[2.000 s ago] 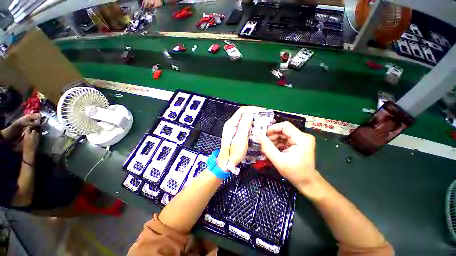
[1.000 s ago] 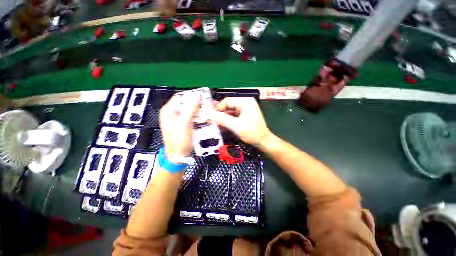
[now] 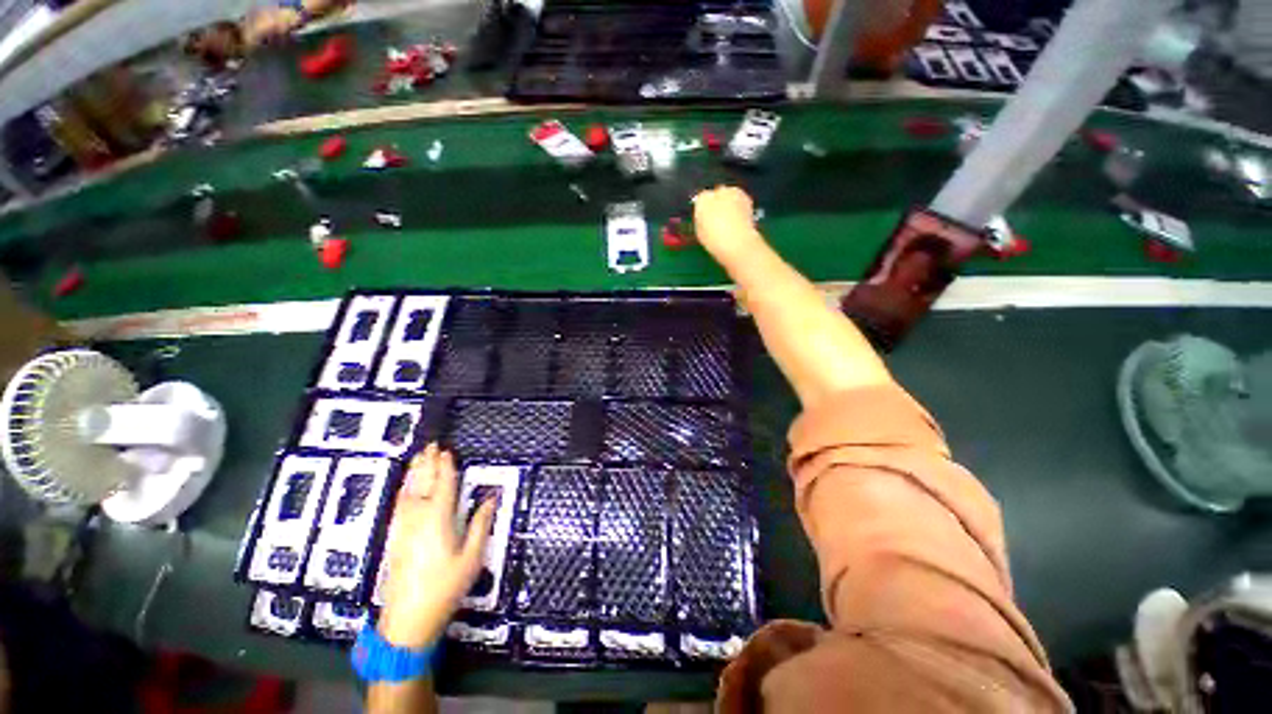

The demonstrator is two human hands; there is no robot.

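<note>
The black parts tray (image 3: 586, 433) lies on the bench, with pale long panels (image 3: 290, 519) in its left pockets. My left hand (image 3: 430, 551) lies over a panel in the lower left half, thumb and fingers apart; its contact with the panel is partly hidden. My right hand (image 3: 725, 223) is stretched out over the green belt, fingers curled; whether it holds anything cannot be told. A silver-white unit (image 3: 626, 237) and a red part (image 3: 677, 233) lie on the belt just left of it.
White desk fan (image 3: 140, 433) left of the tray; greenish fan (image 3: 1202, 419) at right. A phone (image 3: 914, 272) stands by the grey post (image 3: 1032, 126). More units (image 3: 755, 137) and red parts (image 3: 332, 253) lie on the belt (image 3: 488, 251). Another black tray (image 3: 649, 49) is across it.
My hands have parted from the pale piece they held together. My right hand has moved out over the belt; my left hand has come down onto the tray. The silver-white unit now lies on the belt.
</note>
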